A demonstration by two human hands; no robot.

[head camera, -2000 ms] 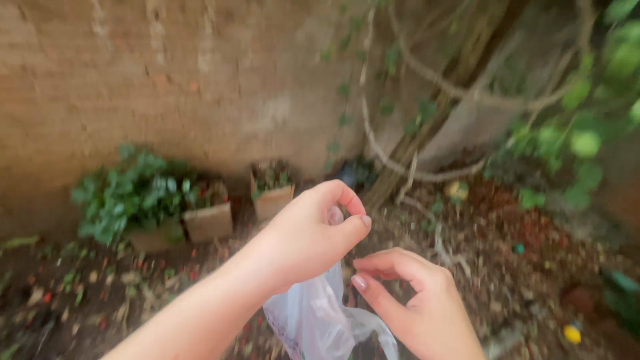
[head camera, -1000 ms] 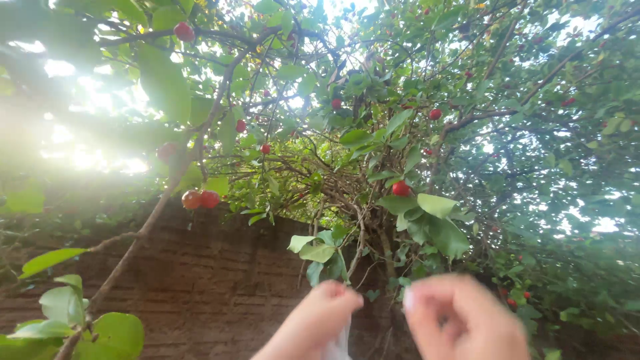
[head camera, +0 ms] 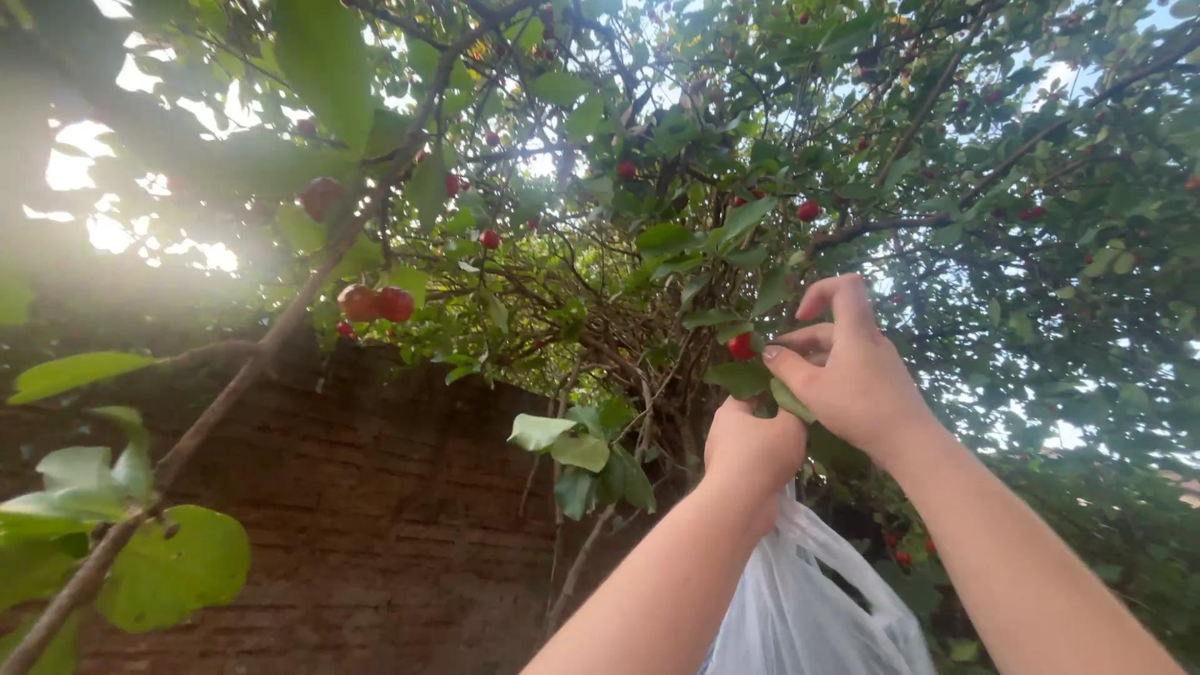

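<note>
My left hand [head camera: 755, 445] is raised just under a leafy twig, and a white plastic bag [head camera: 811, 600] hangs from it by its handles. Its fingertips are partly hidden behind leaves. My right hand [head camera: 844, 366] is up at the same twig, its thumb and a finger at a leaf [head camera: 790, 400] right beside a red fruit [head camera: 741, 346]; whether they pinch the leaf or only touch it cannot be told. Two more red fruits [head camera: 377, 304] hang side by side from a branch at the left.
A thick branch [head camera: 305, 300] crosses close by on the left, with large leaves [head camera: 173, 567] low on it. Behind stands a brick wall [head camera: 375, 525]. The tree's tangled stems and foliage fill the middle and right, dotted with red fruits such as one higher up [head camera: 808, 211].
The view has swung up from the ground to the tree. Both hands have risen to the twig with the red fruit, and my right hand has come against its leaves.
</note>
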